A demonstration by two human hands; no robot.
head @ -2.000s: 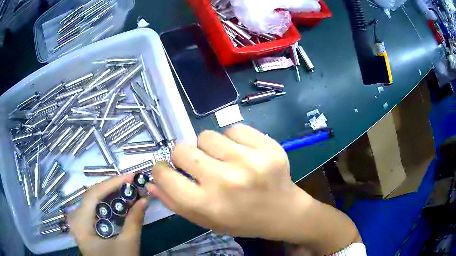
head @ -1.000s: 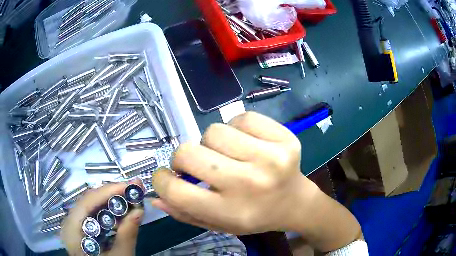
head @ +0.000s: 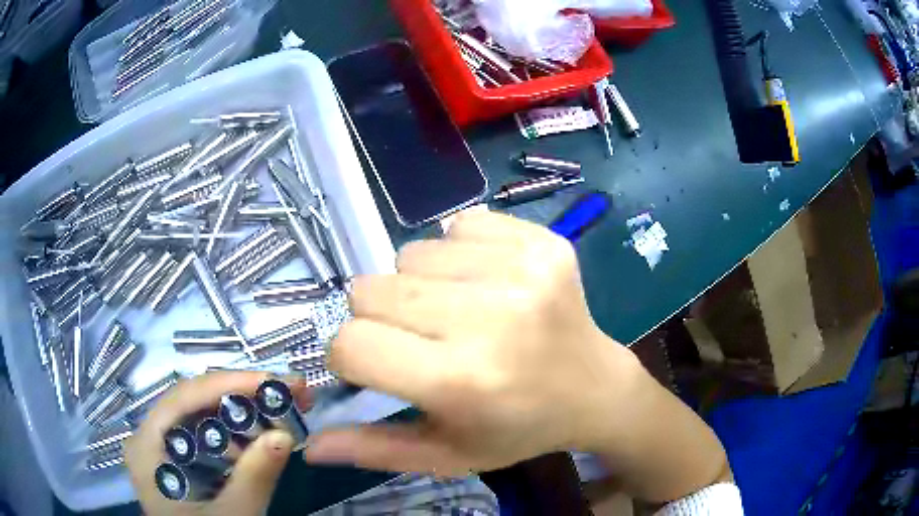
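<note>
My left hand (head: 264, 474) holds a small bunch of silver cylindrical parts (head: 213, 437) at the tray's lower edge, their round black-rimmed ends facing up. My right hand (head: 453, 333) is just right of the bunch, closed around a blue pen-like tool (head: 581, 216); its blue end sticks out past the knuckles and its tip is hidden by the hand. My right thumb is extended near the bunch. The white translucent tray (head: 355, 151) on the left holds many silver cylindrical parts.
A black phone (head: 413, 141) lies right of the tray. Beyond are a red bin (head: 484, 104) with metal pieces and a plastic bag, and loose silver parts (head: 550, 164). A clear box (head: 91, 81) is at upper left. White scraps (head: 646, 240) and a black-and-yellow device (head: 771, 131) are right.
The blue tool has tilted, its rear end now pointing more steeply away and further left. My right thumb has spread from the fingers. The held bunch has moved down and left since the first frame.
</note>
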